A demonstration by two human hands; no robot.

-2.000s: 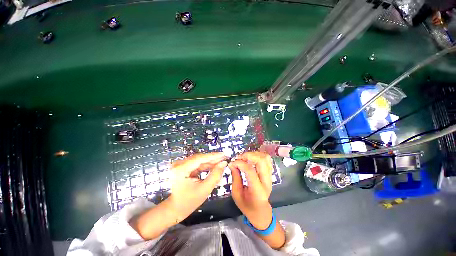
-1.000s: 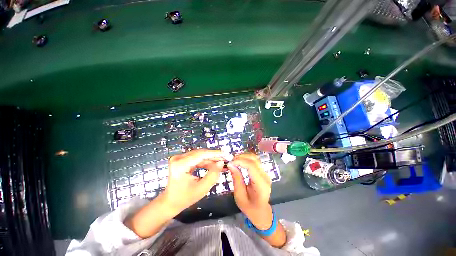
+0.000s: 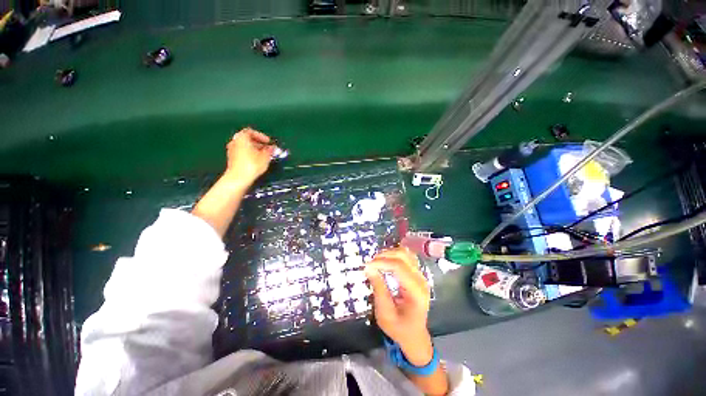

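My left hand [image 3: 249,155] reaches over the near edge of the green belt, its fingertips closed on a small dark unit with a shiny pale part [image 3: 279,152]. My right hand [image 3: 401,290] is over the right part of the clear blister tray [image 3: 267,282], thumb and fingertips close together; whether something tiny is between them is unclear. The syringe with pink-red contents [image 3: 428,247] and green cap lies beside my right hand's knuckles; its tip is hidden and I cannot tell if the hand holds it. Small pale and dark parts [image 3: 325,224] are in the tray.
Several black units [image 3: 267,47] sit on the belt [image 3: 178,100]. An angled metal post [image 3: 495,85] stands at right. Beyond are a blue box with red display [image 3: 507,190], a blue bin [image 3: 553,174], a clear bottle [image 3: 503,286] and hoses. Black trays [image 3: 35,286] are far left.
My left hand has left my right hand over the tray and reached up and left to the unit at the belt. My right hand has stayed over the tray. The view has tilted slightly.
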